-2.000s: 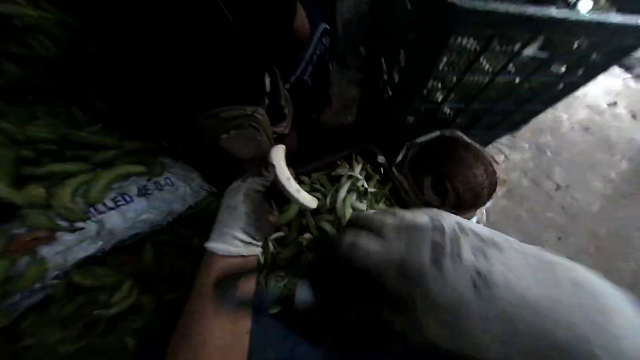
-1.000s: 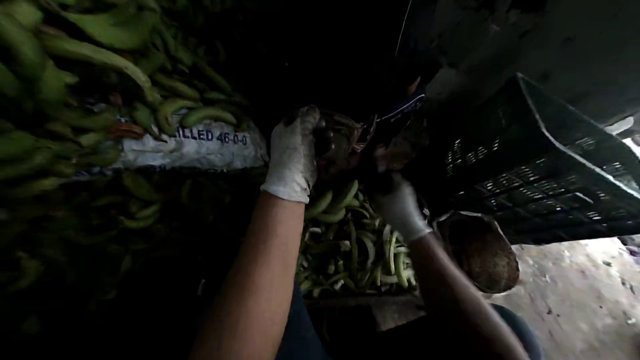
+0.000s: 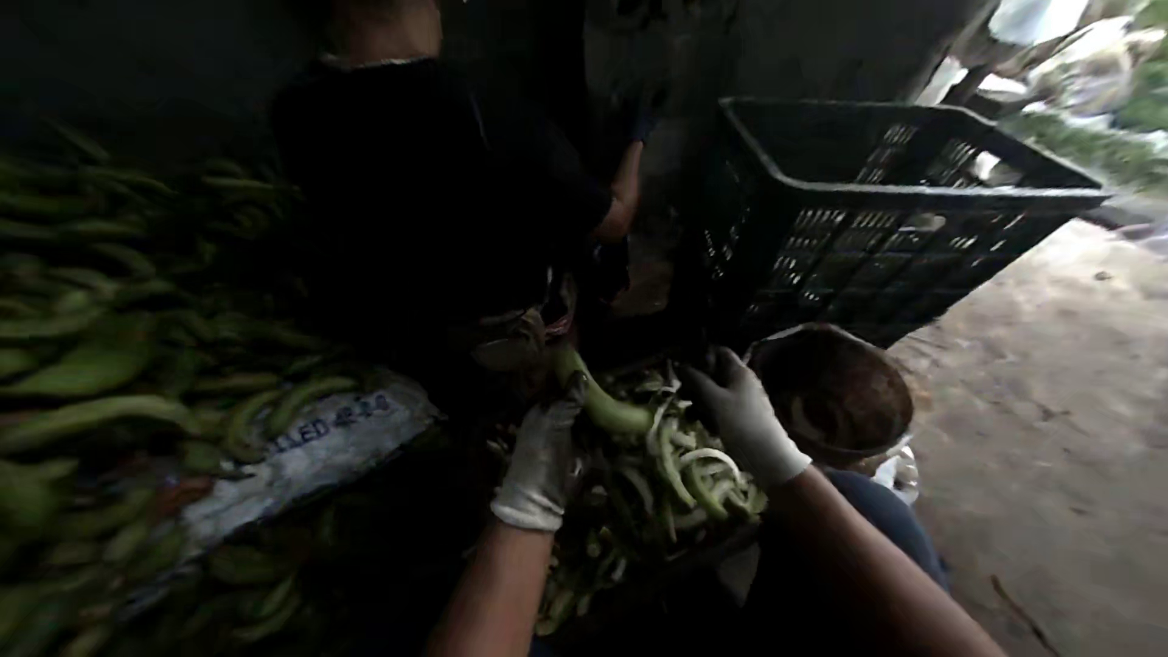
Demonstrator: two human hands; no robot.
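My left hand (image 3: 547,452), in a whitish glove with dark stained fingers, is closed on a green banana (image 3: 607,406) that looks unpeeled, above a heap of peels. My right hand (image 3: 741,411), gloved the same way, is just right of the banana with its fingers bent; a small pale tip shows at them, but what they hold is too dark to tell. Between and below both hands lie green and pale peel strips (image 3: 698,479). A round, worn bucket (image 3: 830,392) stands beside my right hand.
Many green bananas (image 3: 100,420) are heaped at the left around a printed white sack (image 3: 319,447). A person in dark clothing (image 3: 411,201) sits close ahead. A dark green plastic crate (image 3: 940,196) stands behind the bucket, beside concrete floor (image 3: 1031,383).
A green banana now shows in my left hand. Two seconds ago a pale peeled banana was seen near that hand; it is not visible now. The view has swung and shows more of the person ahead.
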